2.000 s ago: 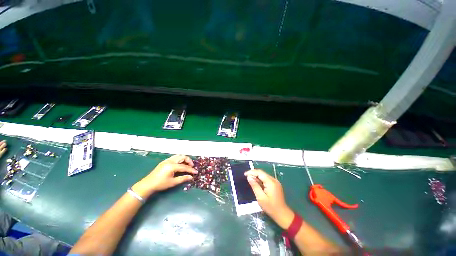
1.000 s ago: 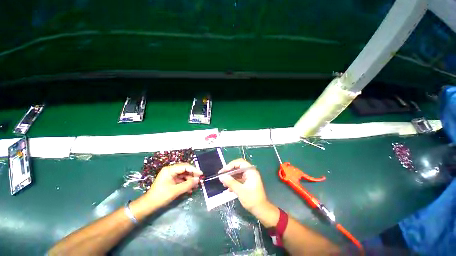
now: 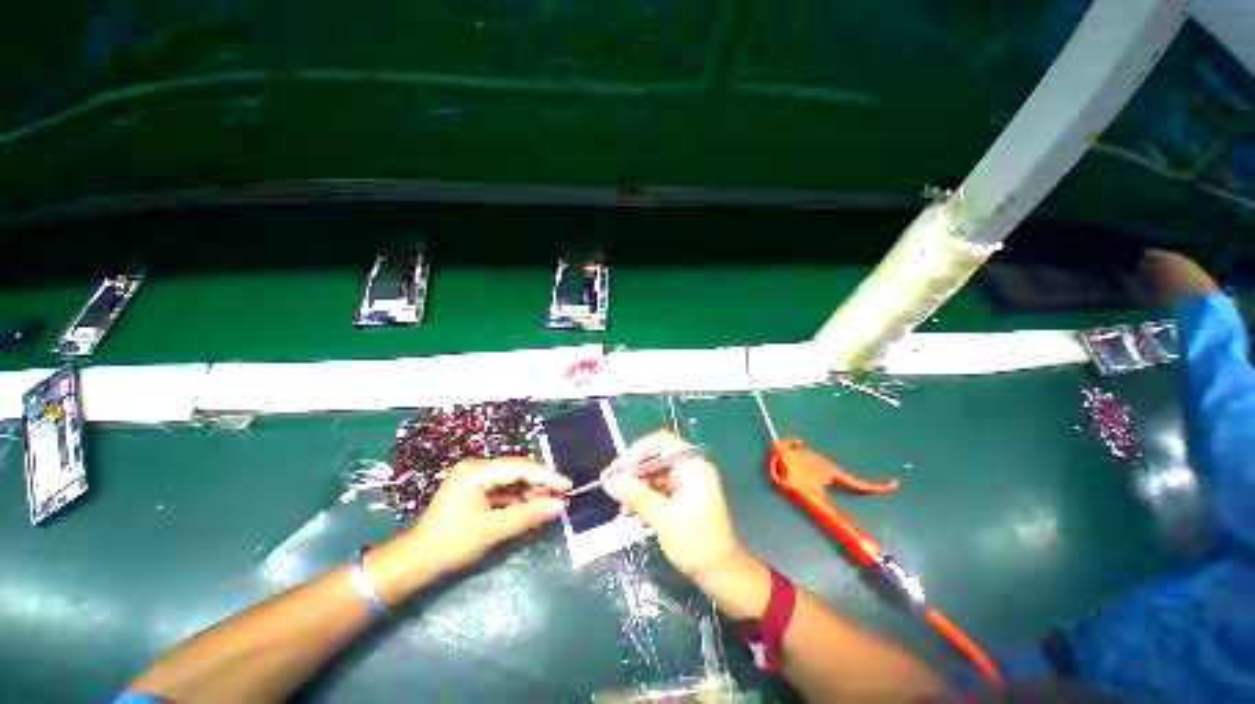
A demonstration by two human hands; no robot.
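Note:
My left hand (image 3: 485, 512) pinches a tiny dark part between thumb and finger; the part is too small to make out. My right hand (image 3: 674, 506) holds a thin pale stick like tweezers (image 3: 661, 465), its tip pointing left and meeting the left fingertips. Both hands are over a white-framed phone screen (image 3: 584, 443) with a dark centre, lying on the green mat and partly covered by the hands. A heap of small dark red, black and silver components (image 3: 447, 447) lies just left of it, partly behind my left hand.
An orange air blow gun (image 3: 840, 512) lies right of my hands. An open phone body (image 3: 55, 447) leans at the strip's edge, far left. More phone bodies (image 3: 395, 289) are on the belt. A slanted post (image 3: 915, 275) stands right. A neighbour's blue sleeve (image 3: 1218, 413) is far right, beside pinkish components (image 3: 1112, 424).
My right hand left the screen and now holds the stick at my left fingertips, which left the heap. The view swung right. The neighbour's arm has come in, reaching over the belt.

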